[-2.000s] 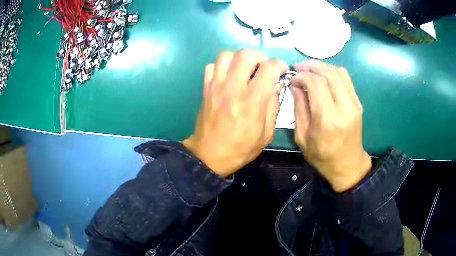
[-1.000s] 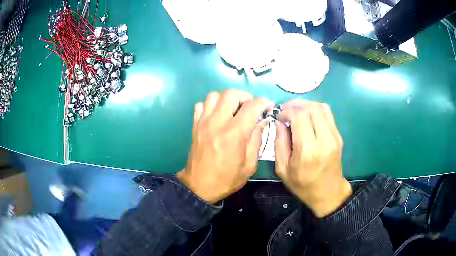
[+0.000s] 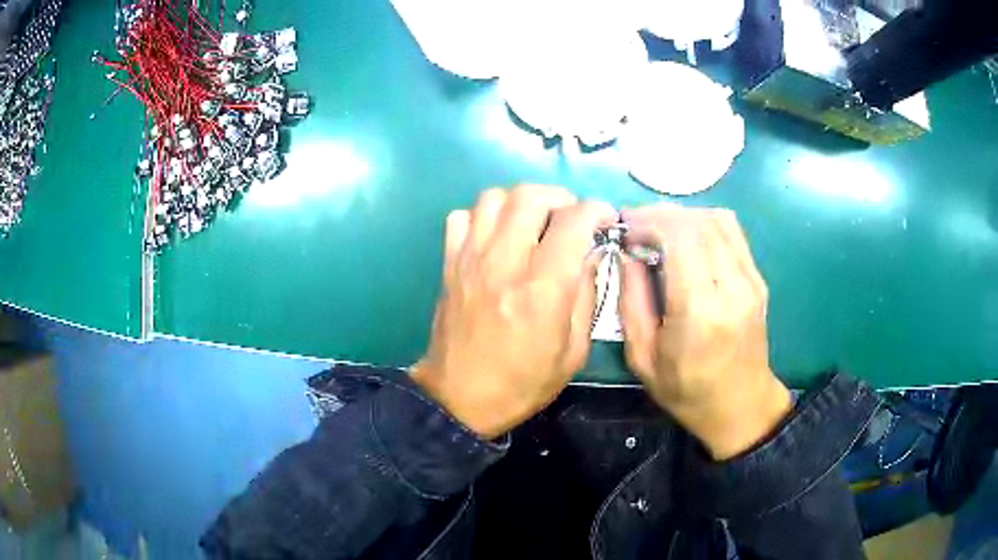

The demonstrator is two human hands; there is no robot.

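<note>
My left hand and my right hand are close together near the bench's front edge. Their fingertips pinch a small silver-and-dark wired part between them. Thin pale lines run down from it over a white piece that shows between the hands. The fingers hide most of the part and the sides of the white piece. I cannot tell whether the white piece is held or lies on the bench. White plastic housings lie beyond my hands, glaring white and overlapping.
Wired parts with red leads are heaped at the left. A pale pile of small metal parts lies at the far left. A silver metal box stands at the back right, with a thick black cylinder over it.
The camera view has shifted, so bench items sit at other places in the picture. Both hands stay together on the small part, with the fingers slightly changed around it.
</note>
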